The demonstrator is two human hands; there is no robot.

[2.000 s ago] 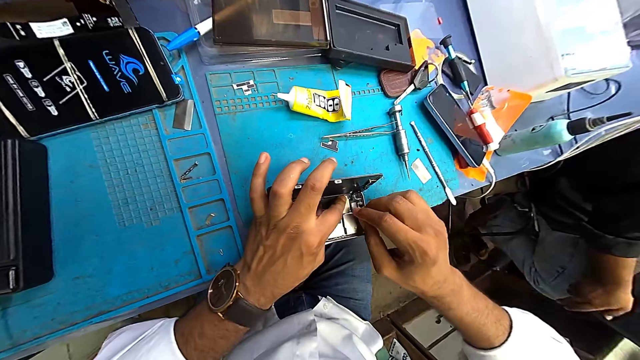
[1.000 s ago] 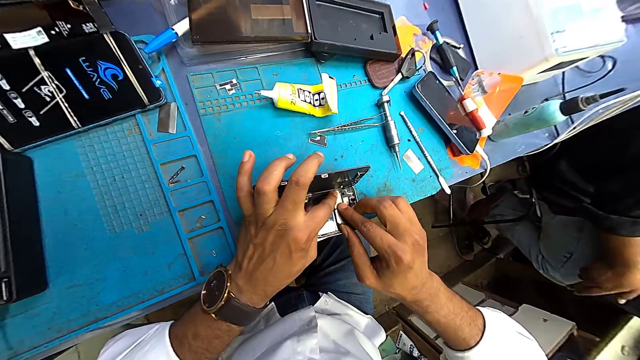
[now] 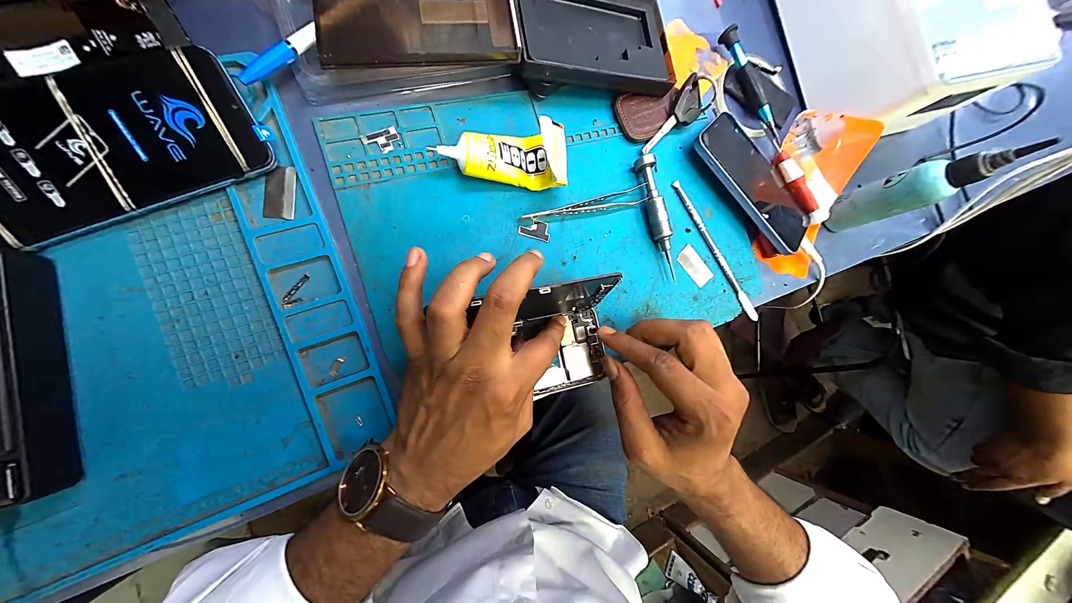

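Note:
An opened smartphone (image 3: 579, 356) lies at the mat's front edge, its inner parts showing and its dark screen panel (image 3: 578, 295) tilted up on the far side. My left hand (image 3: 477, 368) grips the phone, thumb on the inner parts, other fingers spread over the panel. At the phone's right end, my right hand (image 3: 682, 385) has its index finger and thumb on the edge; whether a small part is between them cannot be told. Beyond the phone are tweezers (image 3: 586, 205) beside a small dark bracket (image 3: 534, 229), a yellow glue tube (image 3: 512, 159) and a precision screwdriver (image 3: 657, 205).
A blue repair mat (image 3: 176, 335) with compartments holds small parts at left. A metal spudger (image 3: 714, 251), another smartphone (image 3: 749, 184) and a soldering iron (image 3: 938, 180) lie to the right. Dark boxes (image 3: 586, 42) stand at the back. A person's hand (image 3: 1017, 461) is at far right.
My right index finger and thumb have shifted from over the phone's inner parts to its right end. My left hand keeps its hold on the phone.

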